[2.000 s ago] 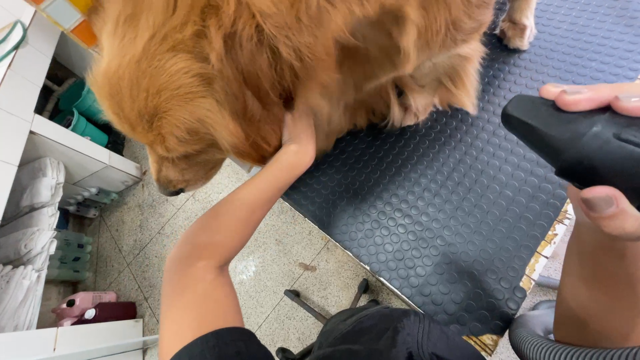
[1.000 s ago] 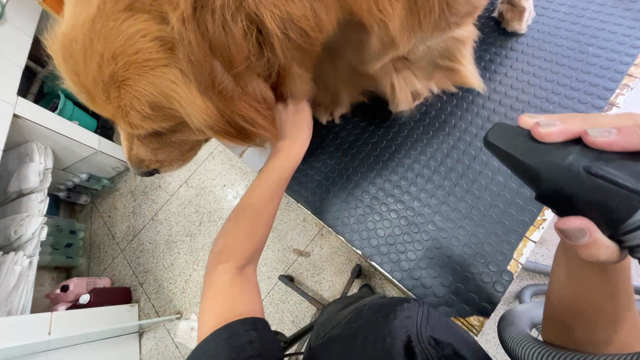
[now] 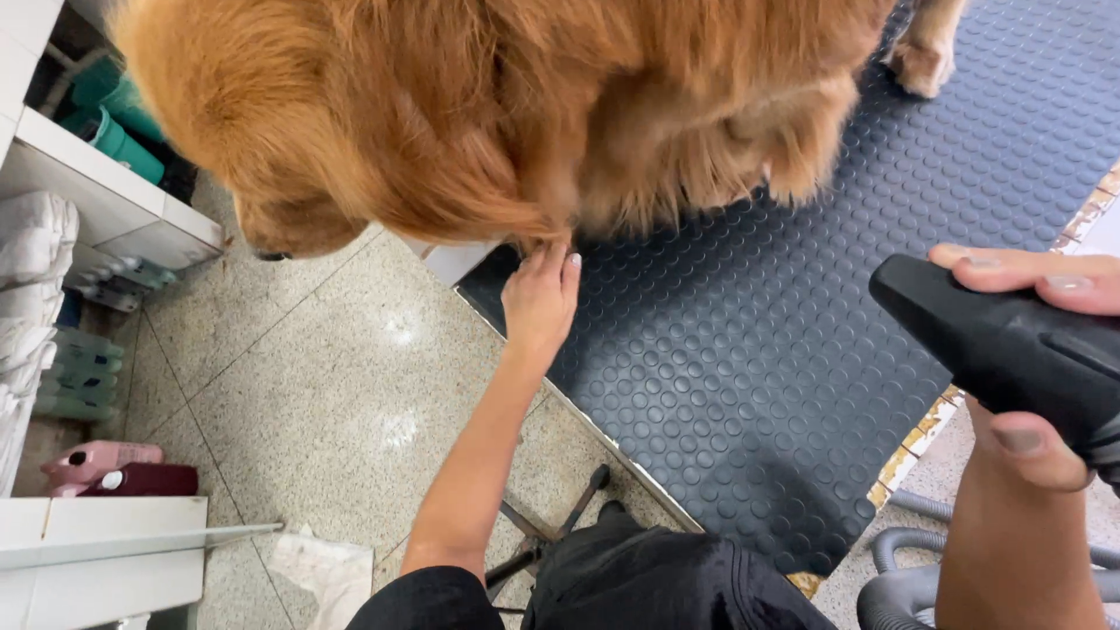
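A golden-brown, long-haired dog (image 3: pixel 420 114) stands on a black studded rubber mat (image 3: pixel 744 367), its head lowered past the mat's edge at the left. My left hand (image 3: pixel 542 284) pinches a lock of the dog's fur at the lower chest, fingertips partly hidden in the hair. In my right hand (image 3: pixel 1041 350) is the black nozzle (image 3: pixel 989 337) of a blow dryer, gripped between fingers above and thumb below. Its tip points left over the mat, apart from the dog. A grey corrugated hose (image 3: pixel 901 586) lies at the lower right.
Speckled floor tiles (image 3: pixel 306 367) lie left of the table, with a white cloth (image 3: pixel 324 569) on them. A wheeled chair base (image 3: pixel 560 525) stands beside my legs. Shelves at the left hold folded towels (image 3: pixel 35 262), teal buckets (image 3: pixel 122 144), bottles (image 3: pixel 83 376) and pink and dark red jugs (image 3: pixel 149 479).
My left hand has come out from deeper in the dog's chest fur and now shows down to the fingers. My right hand keeps hold of the nozzle.
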